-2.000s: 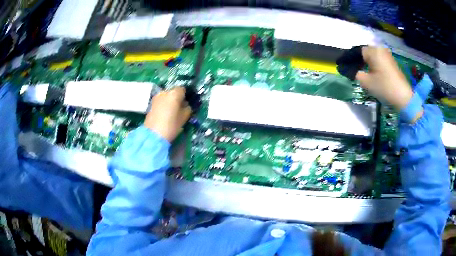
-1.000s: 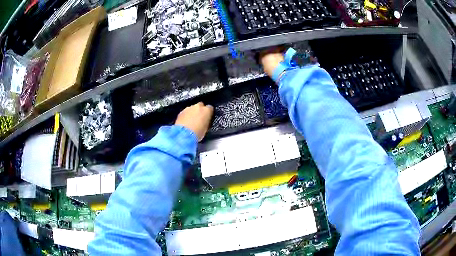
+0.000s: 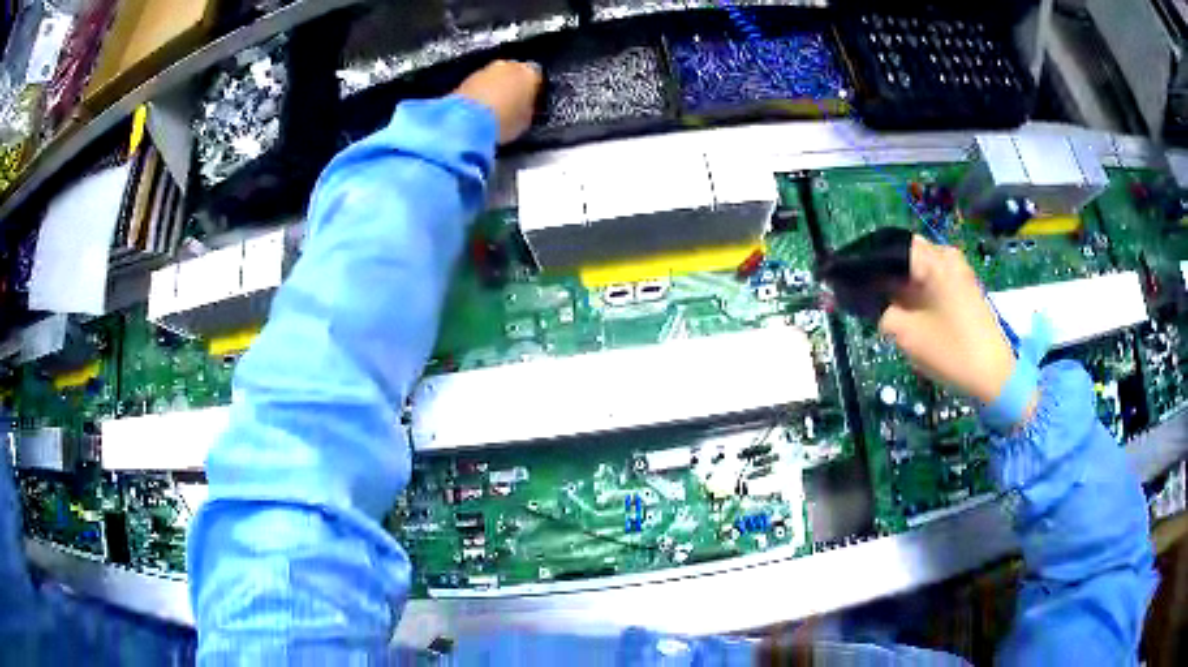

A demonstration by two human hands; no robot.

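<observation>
A green circuit board (image 3: 560, 521) lies in front of me, with a long silver-white heatsink (image 3: 612, 388) across its middle and a ribbed block heatsink (image 3: 645, 209) at its far side, above a yellow strip (image 3: 671, 265). My left hand (image 3: 502, 98) reaches to the bins behind the board, at the left edge of a bin of small silver parts (image 3: 599, 85); its fingertips are hidden. My right hand (image 3: 912, 293), with black coverings on the fingers, is over the board's right edge, fingertips pointing left. Whether it holds a part cannot be told.
A bin of blue parts (image 3: 756, 68) and a black grid tray (image 3: 932, 65) stand at the back right. Jumbled silver pieces (image 3: 241, 111) lie in a bin at left, near a white sheet (image 3: 81, 241). A metal rail (image 3: 678, 593) runs along the near edge.
The view has tilted down towards the boards. My right hand has come back from the upper bins to the board. My left hand remains by the silver parts bin.
</observation>
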